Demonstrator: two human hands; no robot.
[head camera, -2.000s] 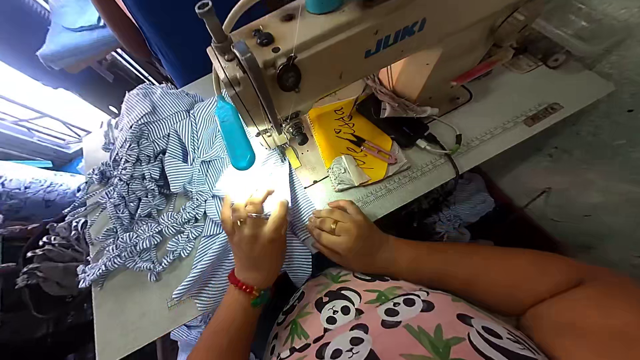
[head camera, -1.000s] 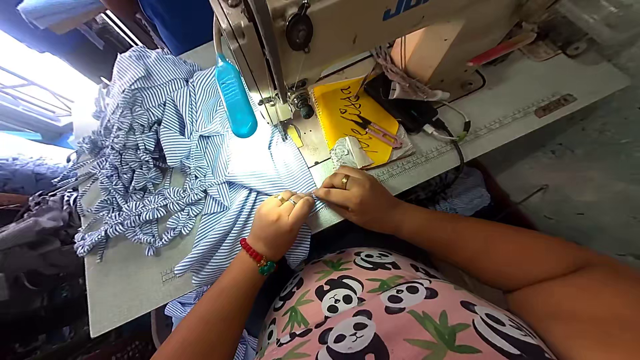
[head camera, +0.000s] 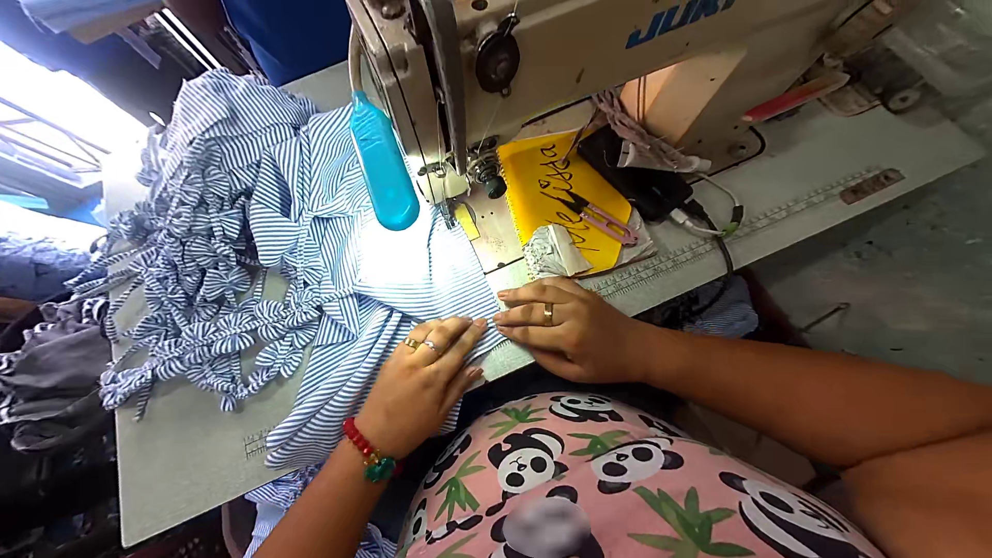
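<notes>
Blue-and-white striped fabric [head camera: 418, 287] lies under the needle area of a Juki sewing machine [head camera: 573, 70], lit by a bright lamp. On the fabric's near edge rests my left hand [head camera: 422, 380], wearing rings and a red bead bracelet, its fingertips pressing the cloth. My right hand [head camera: 570, 325] has its fingertips at the fabric's right edge, close to my left fingertips; whether it pinches the cloth is hard to tell. A blue plastic-like piece [head camera: 385, 167] hangs beside the machine head. The presser foot [head camera: 447, 213] is at the fabric's far edge.
Gathered striped strips [head camera: 209, 287] heap on the table's left. Right of the needle lie a yellow notebook [head camera: 542, 178] bearing writing, pink-handled thread snips [head camera: 604, 223], a white lace roll [head camera: 554, 252], a black device [head camera: 639, 174] and cables. A measuring tape [head camera: 659, 267] runs along the front edge.
Since two seconds ago, my left hand has moved from near the needle to the fabric's near edge, and the cloth there is spread toward my right hand. The view has moved closer.
</notes>
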